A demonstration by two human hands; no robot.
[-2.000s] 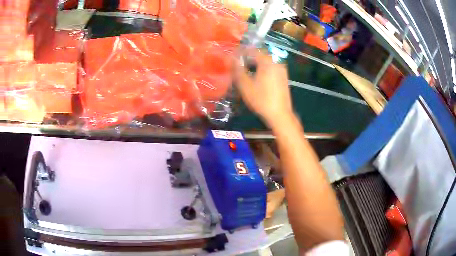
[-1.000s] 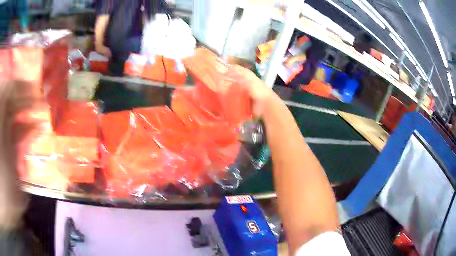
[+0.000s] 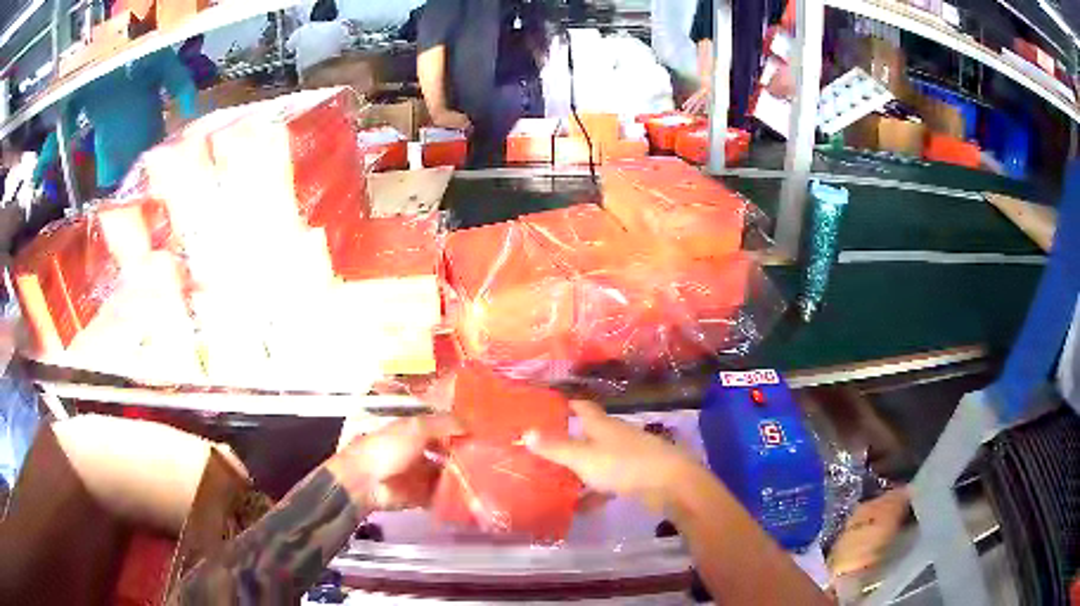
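Note:
Both my hands hold an orange-red product box above the white-lilac plate of the heat sealer. My left hand grips its left side; the forearm is tattooed. My right hand is on its right side, thumb on top. The box is slightly blurred, and I cannot tell whether film covers it. The silver sealing bar runs along the near edge. The blue control box with the F-300 label stands right of the plate.
Film-wrapped orange boxes are stacked on the green conveyor belt. A teal glittery bottle stands on it. An open brown carton is at the left, the ribbed tunnel conveyor at the right. People stand opposite.
My right hand has come back from the stack to above the sealer. My left hand is now clearly in view, and both hold a box. The view has turned left, showing more of the carton.

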